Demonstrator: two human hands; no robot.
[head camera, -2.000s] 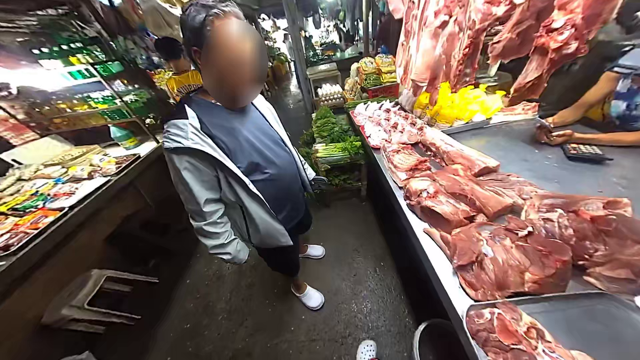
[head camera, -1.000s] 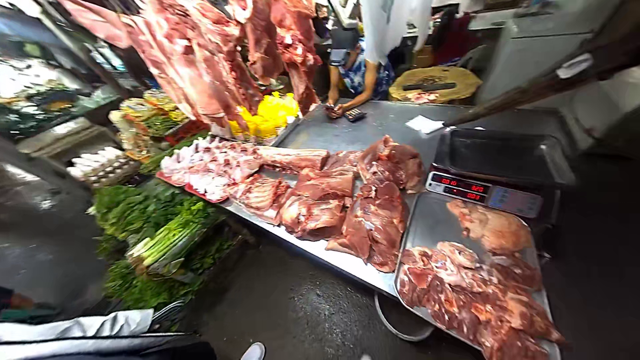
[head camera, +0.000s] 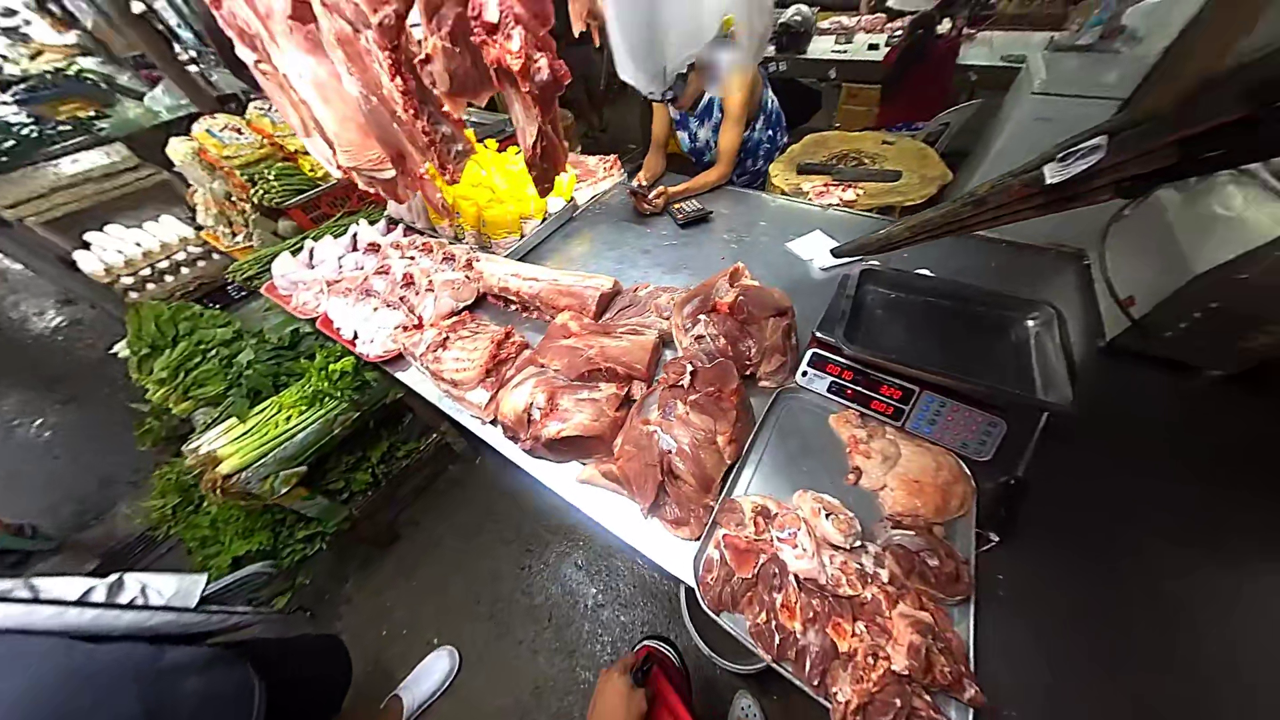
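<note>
Neither my left hand nor my right hand can be made out for certain. At the bottom edge is a bare skin-toned body part beside red cloth; whose it is, I cannot tell. Raw meat cuts lie along the metal counter. Nearer, a metal tray holds more meat pieces and a pale piece of meat. Behind it stands a digital scale with a dark pan and lit red digits. Chicken pieces occupy red trays at the counter's left end.
Large meat slabs hang above yellow plastic bags. Across the counter, a person leans near a calculator; a round chopping block is behind. Leafy greens and eggs stand left. A dark wooden beam slants in from the right.
The view has swung right from the standing person in the jacket, bringing the scale and the whole meat tray into sight. A skin-toned body part and red cloth now show at the bottom edge.
</note>
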